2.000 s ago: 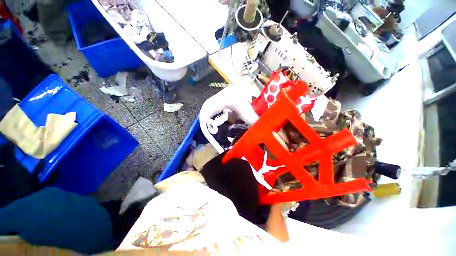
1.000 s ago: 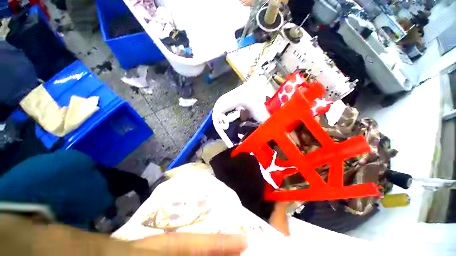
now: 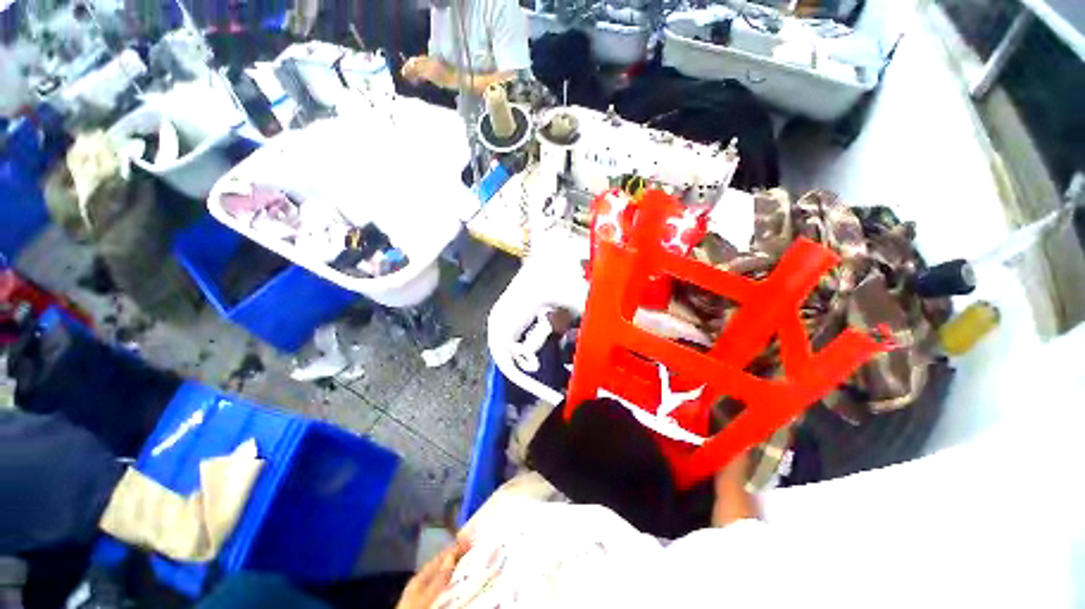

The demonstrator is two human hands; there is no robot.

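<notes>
A hand, seemingly my left hand (image 3: 436, 578), is cut off by the bottom edge, its fingers against white printed cloth (image 3: 541, 550). Whether it grips the cloth cannot be told. The cloth looks like the top of a person below me, with a dark rounded shape (image 3: 613, 458), apparently a head, above it. A bare patch of arm or hand (image 3: 734, 490) beside the stool seems to be that person's. I cannot make out my right hand. The red plastic stool (image 3: 619, 345) lies tipped on heaped brown patterned cloth (image 3: 886, 315).
A blue crate (image 3: 339, 494) with beige cloth (image 3: 190, 506) stands at lower left. White tubs (image 3: 411, 280) and a sewing machine (image 3: 654, 155) are beyond. A person in a pale top (image 3: 482, 42) is at the back. Black (image 3: 946, 278) and yellow (image 3: 970, 327) spools lie at right.
The view has tilted up and turned, showing more of the workshop behind. The blurred arm along the bottom a second ago is gone; a hand now shows against the printed cloth.
</notes>
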